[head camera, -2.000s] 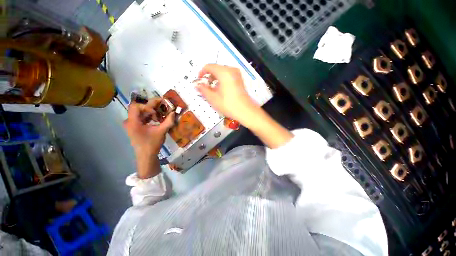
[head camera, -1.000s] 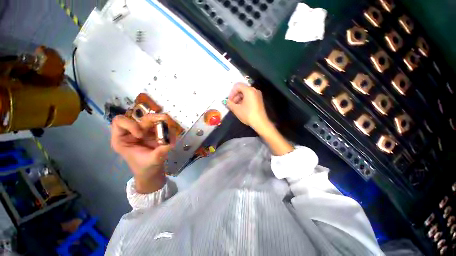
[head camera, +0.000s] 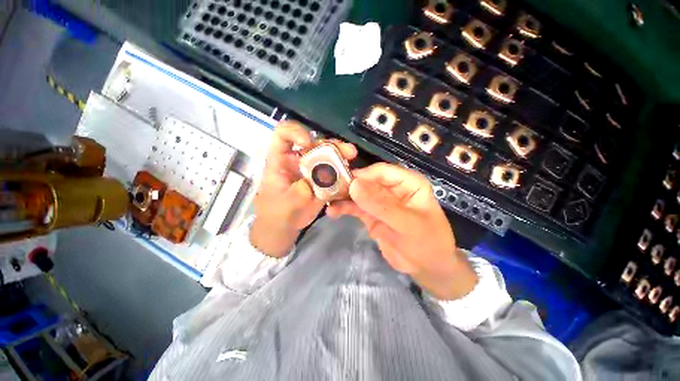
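Note:
A rounded-square watch case with a copper-silver rim and a dark round centre is held up over the lap, its round centre facing me. My left hand grips it from the left side and below. My right hand holds its right edge between thumb and fingers. The case hides parts of the fingertips. Whether a small part is also between the right fingertips cannot be told.
A black blister tray with housings lies at the right, beside a cut carrier strip. Carrier sheets and a white wipe lie at the top. The machine with orange-brown fixture nests and a yellow-brown cylinder is at left.
My left hand has brought the case away from the machine to over the lap. My right hand has left the green button and taken hold of the case. The perforated plate now sits farther back from the machine's front.

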